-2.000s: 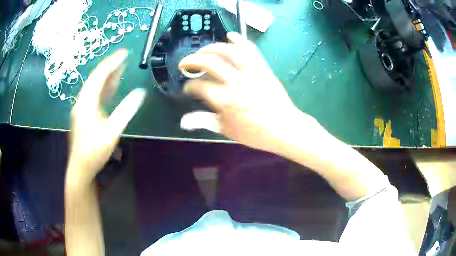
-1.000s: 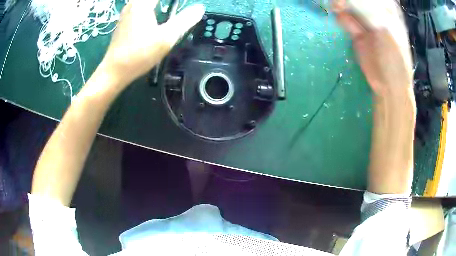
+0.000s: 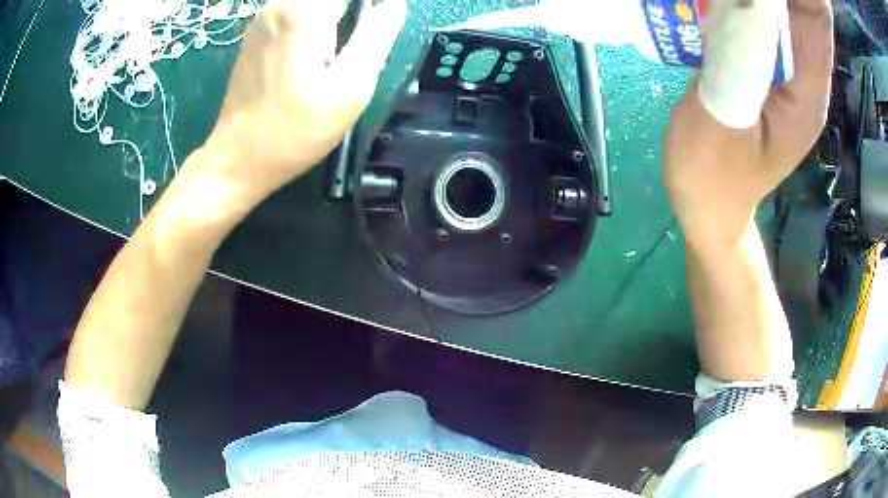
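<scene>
The black plastic housing [image 3: 477, 263] lies open side up, its round end toward me and its squared, holed end away. A silver ring [image 3: 469, 194] surrounds its central hole. My right hand [image 3: 745, 122] is shut on a white glue bottle [image 3: 623, 24] with a blue-red label; its long nozzle points left, over the housing's far edge. My left hand [image 3: 302, 92] is at the housing's upper left, thumb and fingers around a dark strip. The top frame edge cuts off its fingertips, so its grip is unclear. Black bars [image 3: 592, 136] flank the housing.
A tangled white cord pile with small discs [image 3: 146, 49] lies at the upper left; one strand hangs toward the front edge. Black housings [image 3: 803, 243] stand at the right, by the yellow-orange edging [image 3: 852, 326]. The bench's front edge [image 3: 438, 341] runs below the housing.
My right hand moved off the housing to the right and now holds the glue bottle over its far end. My left hand moved up and right beside the housing. The housing appears lower in view.
</scene>
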